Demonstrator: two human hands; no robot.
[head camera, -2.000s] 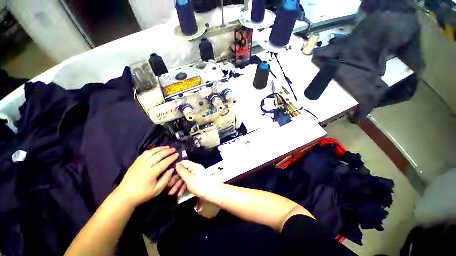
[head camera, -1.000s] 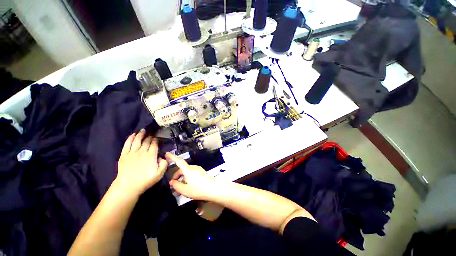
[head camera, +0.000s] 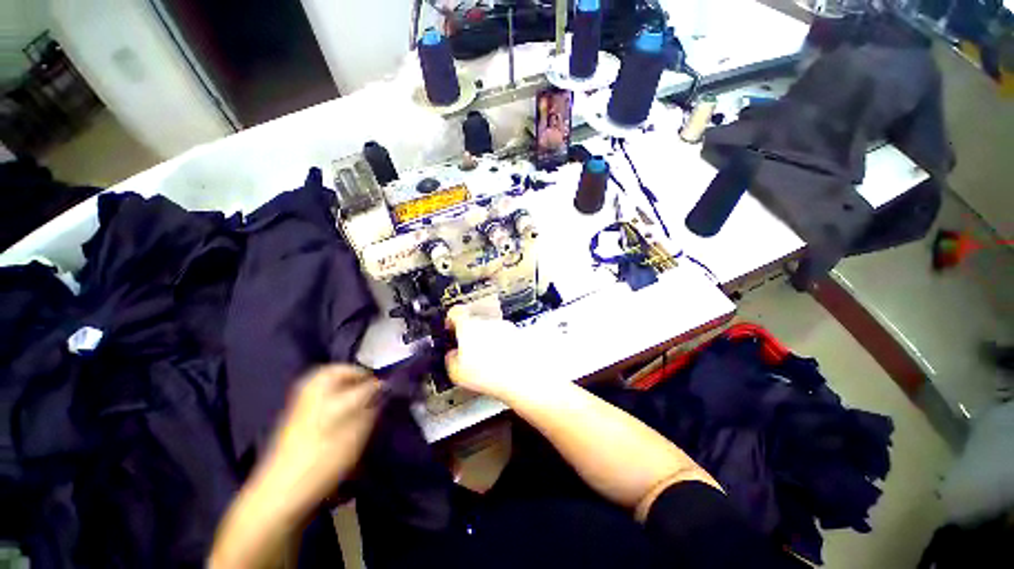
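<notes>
The off-white overlock machine (head camera: 461, 250) with a yellow label stands ahead of me. A dark navy garment piece (head camera: 411, 383) runs from my left hand to the needle area. My left hand (head camera: 334, 411) is blurred and closed on the cloth, left of the machine's front edge. My right hand (head camera: 478, 353) is at the presser foot area, its fingertips partly hidden against the machine. I cannot tell whether it grips the cloth. The large dark garment pile (head camera: 145, 333) lies left of the machine, with a white sticker (head camera: 85, 340) on it.
A red-rimmed basket (head camera: 767, 339) of dark pieces (head camera: 767, 433) is on the floor at right. Thread cones (head camera: 636, 80) stand behind the machine beside a phone (head camera: 553, 125). Small tools (head camera: 639, 253) lie on the table. Grey garment pieces (head camera: 828, 145) drape over the far right table.
My left hand has pulled back toward me from the machine with cloth in it. My right hand has moved up and right, to the needle area. The view has shifted slightly.
</notes>
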